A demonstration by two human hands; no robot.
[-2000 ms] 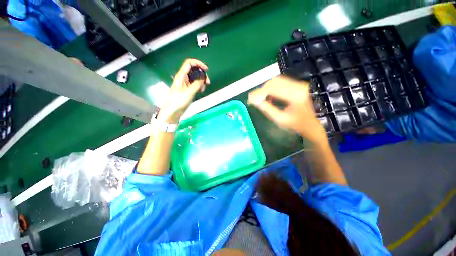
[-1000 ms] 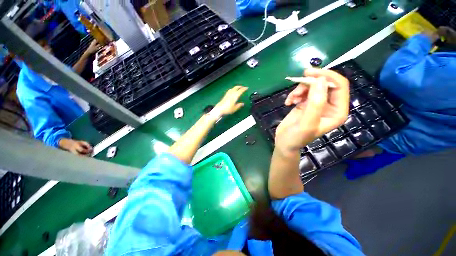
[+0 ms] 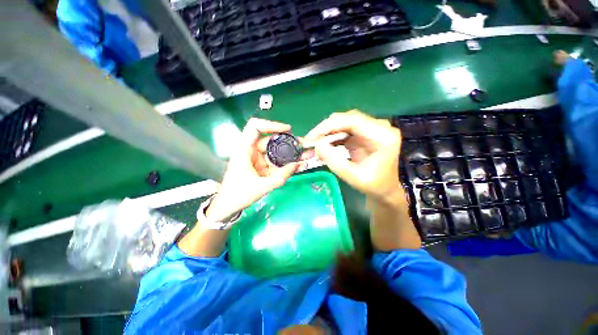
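My left hand (image 3: pixel 248 171) holds a round black part (image 3: pixel 284 150) between thumb and fingers, its ringed face turned up towards me. My right hand (image 3: pixel 364 152) pinches a thin pale tool, seemingly tweezers (image 3: pixel 330 139), with its tip at the right rim of the black part. Whether a small metal piece is at the tip cannot be told. Both hands are above the far edge of the green tray (image 3: pixel 292 226). A few tiny silvery pieces (image 3: pixel 320 188) lie in the tray's far right corner.
A black compartment tray (image 3: pixel 483 171) lies at right, beside another person's blue sleeve (image 3: pixel 579 190). A crinkled clear bag (image 3: pixel 121 234) lies at left. The green conveyor (image 3: pixel 341 91) carries pale square parts (image 3: pixel 265 101) and black discs (image 3: pixel 478 95). Grey posts (image 3: pixel 108 98) cross the upper left.
My left hand has come back from over the conveyor and now holds a round black part. My right hand has moved left and down, bringing the tool to the part. The camera view has shifted.
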